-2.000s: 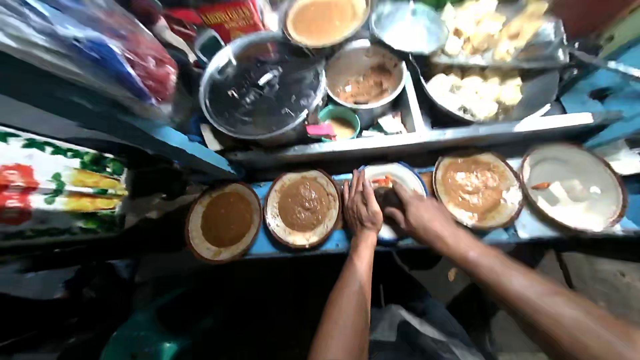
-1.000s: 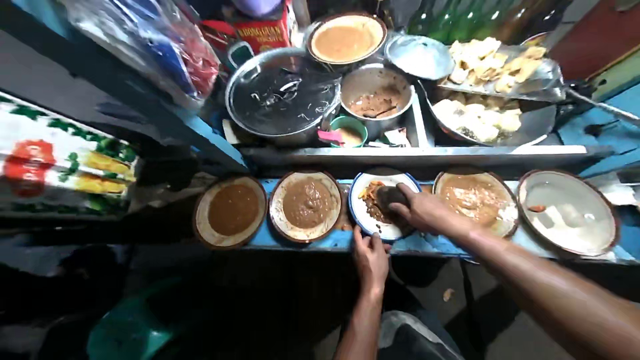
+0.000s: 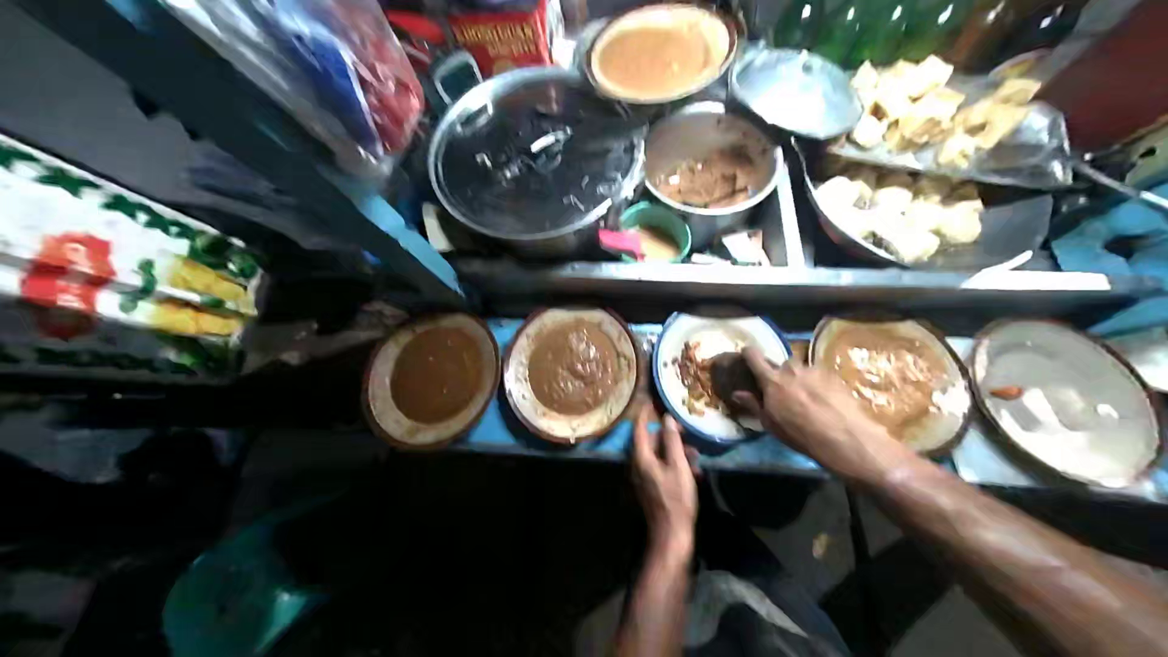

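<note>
My right hand (image 3: 798, 397) grips a dark pestle (image 3: 733, 379), pressed into a blue-rimmed white plate (image 3: 671, 342) that holds crushed reddish-brown paste (image 3: 695, 374). At the plate's lower left edge, my left hand (image 3: 664, 456) rests with its fingers apart on the blue ledge, holding nothing that I can see. To the left sit two plates of brown sauce, the nearer one (image 3: 573, 365) beside my left hand and the other (image 3: 436, 379) farther out. Right of the blue-rimmed plate, partly behind my right hand, lies a plate of lighter brown sauce (image 3: 890, 365).
A plate with white pieces (image 3: 1063, 401) is at the ledge's right end. Behind a raised edge (image 3: 593, 271) stand a large lidded pot (image 3: 538, 151), a smaller pot (image 3: 712, 164), a green cup (image 3: 671, 228), and a wok (image 3: 1004, 228) with pale food. A tray holds fried tofu (image 3: 912, 105).
Two seconds ago both hands were together over the blue-rimmed plate. My left hand has since moved to the near edge, and my right hand now shows the dark pestle in the plate.
</note>
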